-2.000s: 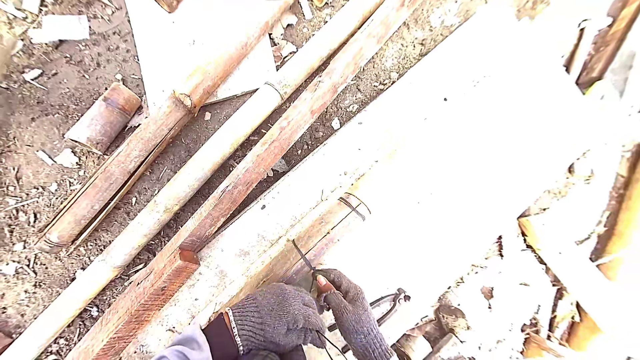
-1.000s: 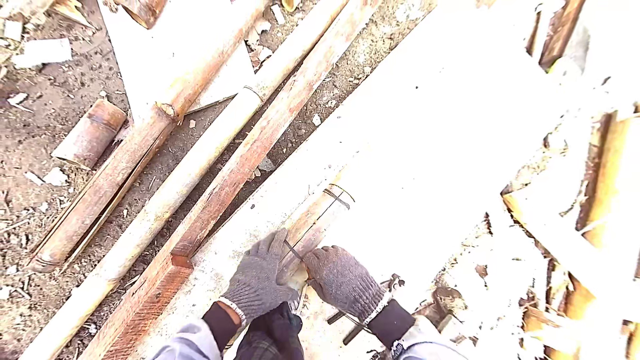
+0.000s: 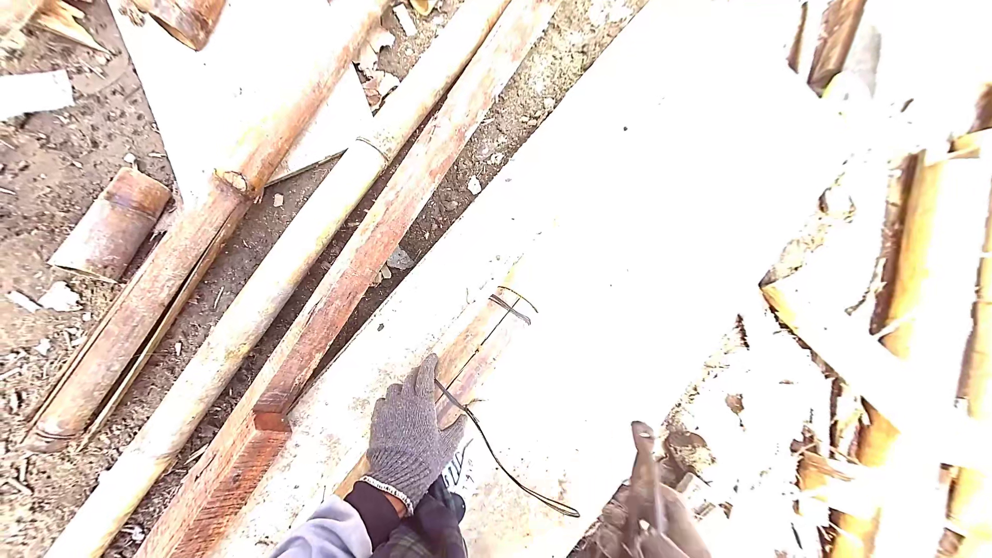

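My left hand (image 3: 412, 438), in a grey knitted glove, lies over a split bamboo piece (image 3: 465, 353), its fingers and thumb on either side. A thin dark wire (image 3: 496, 453) comes out by its fingertips and trails right, ending in a bent loop on the pale board. Farther up, another wire tie (image 3: 511, 307) goes around the bamboo. At the bottom right my right hand (image 3: 678, 531), blurred and partly cut off by the frame, grips a metal hand tool (image 3: 645, 473) that looks like pliers or pincers; its jaws are unclear.
The bamboo rests on a broad, overexposed pale board (image 3: 589, 256). Left of it lie a reddish timber beam (image 3: 364, 263), a long bamboo pole (image 3: 287, 271), a split pole (image 3: 147, 310) and a short bamboo section (image 3: 112, 225). More bamboo (image 3: 907, 294) lies in the debris at right.
My right hand has left the bamboo and moved right, to the tool that lay on the board's edge. My left hand stays at the bamboo; the wire's loose loop now shows.
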